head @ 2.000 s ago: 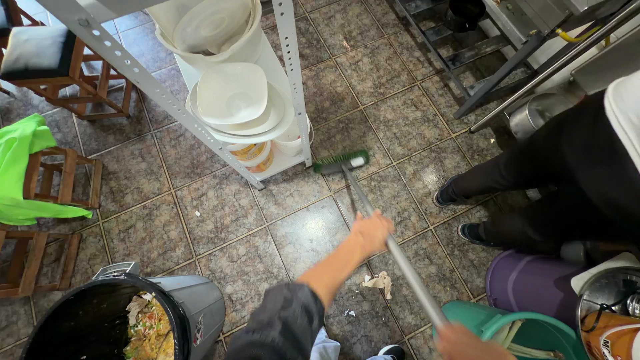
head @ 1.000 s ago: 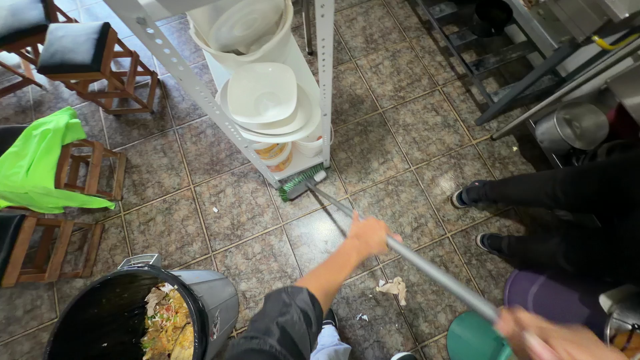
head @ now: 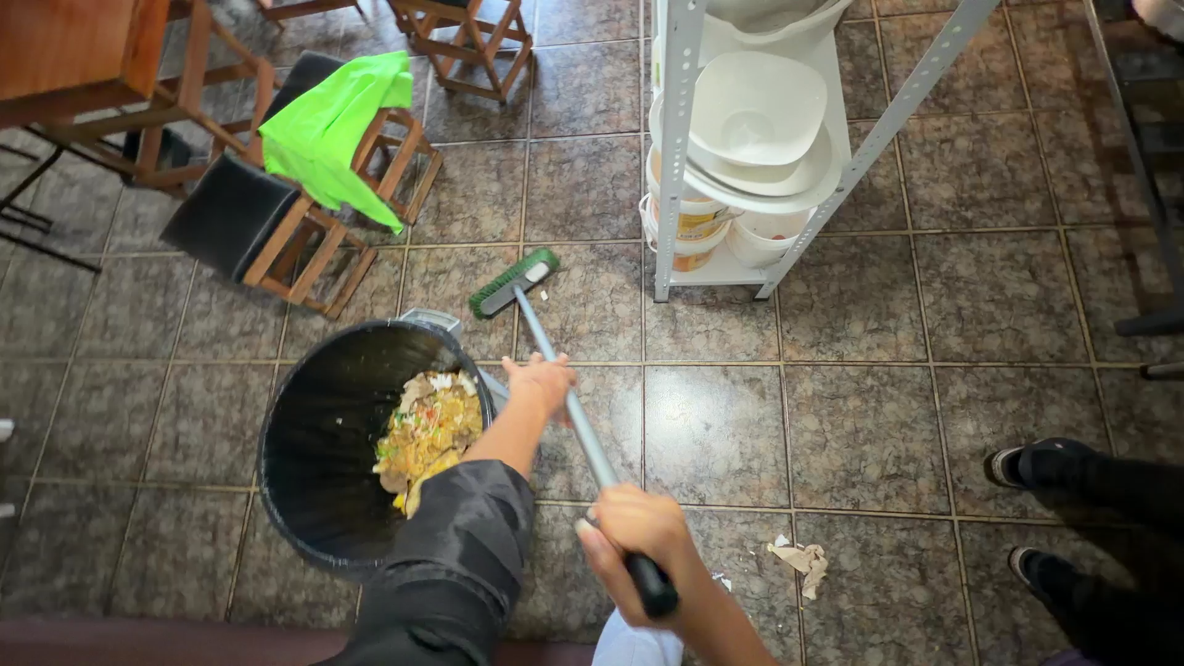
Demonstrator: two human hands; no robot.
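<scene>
A push broom with a grey handle [head: 592, 442] runs diagonally across the view. Its green-bristled head [head: 514, 283] rests on the tiled floor, just above the rim of a black bin. My left hand [head: 541, 384] is around the lower part of the handle, its fingers partly hidden. Near the black end grip, my right hand [head: 638, 546] is closed around the handle. Food waste [head: 430, 430] lies inside the black bin [head: 314, 462], beside my left forearm. A small white scrap [head: 544, 296] is on the floor by the broom head.
A metal shelf rack [head: 680, 166] holds white bowls [head: 758, 106] and buckets [head: 689, 227]. Wooden stools [head: 310, 254], one under a bright green cloth [head: 338, 129], stand at upper left. Crumpled paper [head: 803, 564] lies on the floor. Another person's shoes [head: 1041, 462] are at right.
The broom head has moved left from the foot of the shelf rack to the floor near the bin, with both hands still on the handle. The view has swung left.
</scene>
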